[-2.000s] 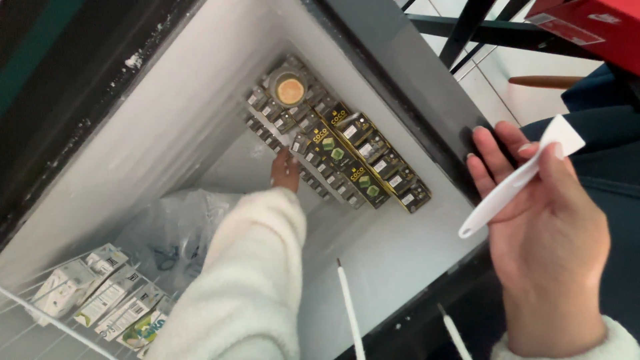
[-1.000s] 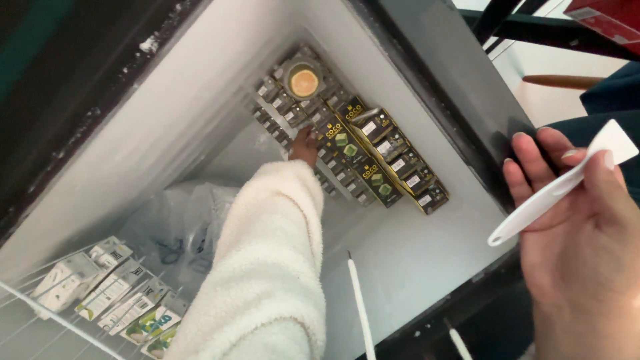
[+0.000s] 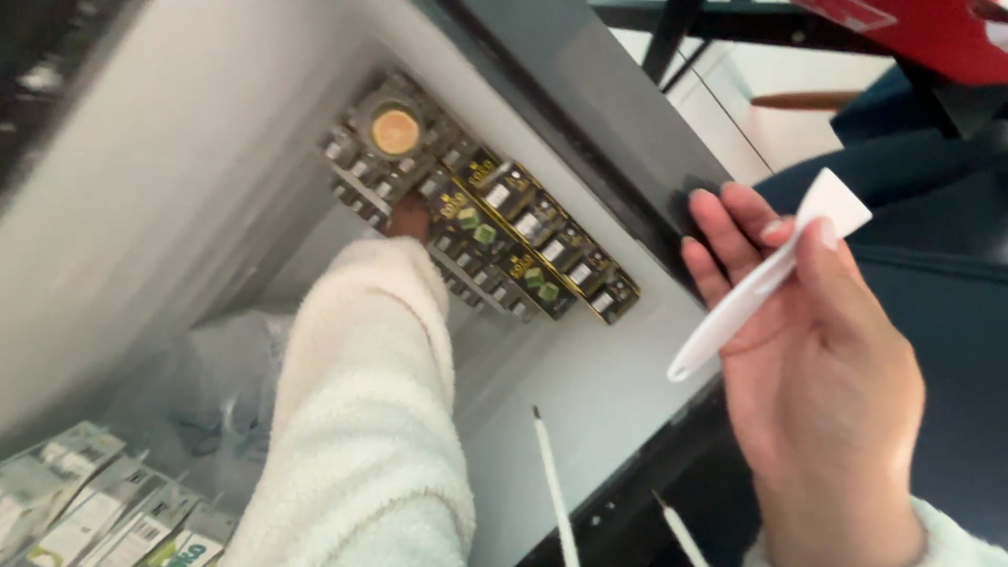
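My left hand, mostly hidden past a white fleece sleeve, reaches down among small dark packages inside a white-walled chest. Its fingers are too hidden to tell whether they grip anything. Beside it lie black-and-gold cartons with green cube pictures, in slanting rows. A round tub with an orange top rests on the packages just above this hand. At the right, outside the chest, my right hand is palm up, with a white plastic scraper pinched under the thumb and its wide flat end pointing up and right.
White cartons stand in a wire basket at the lower left, near a clear plastic bag. The chest's dark rim runs diagonally between my hands. White cords hang in front at the bottom. A red box is at the top right.
My left hand remains down among the packages, and my right hand keeps hold of the white scraper. Nothing has plainly been picked up or let go.
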